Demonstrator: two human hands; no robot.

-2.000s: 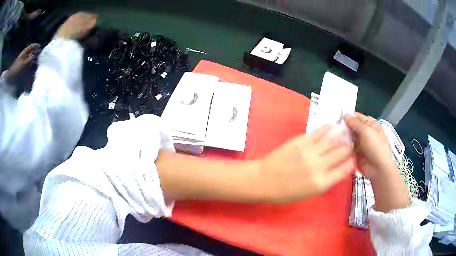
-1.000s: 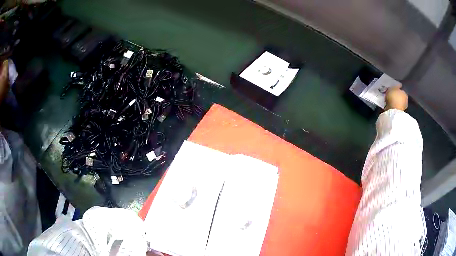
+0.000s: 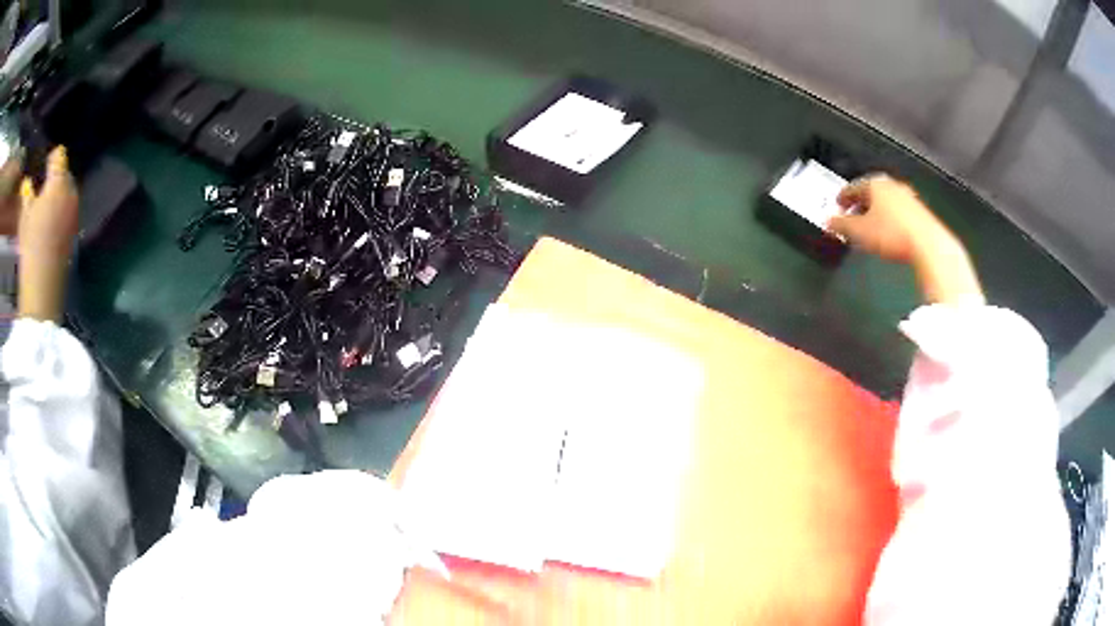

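Note:
My right hand (image 3: 883,218) is at the right black box base (image 3: 801,232), with its fingertips at the right end of the white leaflet (image 3: 808,193) lying in it. Whether the fingers grip the leaflet cannot be told. My left hand is not in view; only its white sleeve (image 3: 306,544) shows at the bottom. Two white user manual stacks (image 3: 489,428) lie side by side on the red-orange mat (image 3: 783,440), their covers washed out by glare. Another black box base with a white manual (image 3: 575,132) inside sits further left on the green belt.
A tangled heap of black charging cables (image 3: 342,269) lies left of the mat. Dark blocks (image 3: 232,122) stand beyond it. A neighbour's hand with yellow fingertips (image 3: 47,232) is at the far left. A grey metal guard (image 3: 856,73) runs behind the belt. White papers (image 3: 1092,526) show at the right edge.
Two seconds ago both hands were together over the mat's right side. My right hand has since reached to the right box, whose leaflet now lies flatter than a second ago. My left hand has left view.

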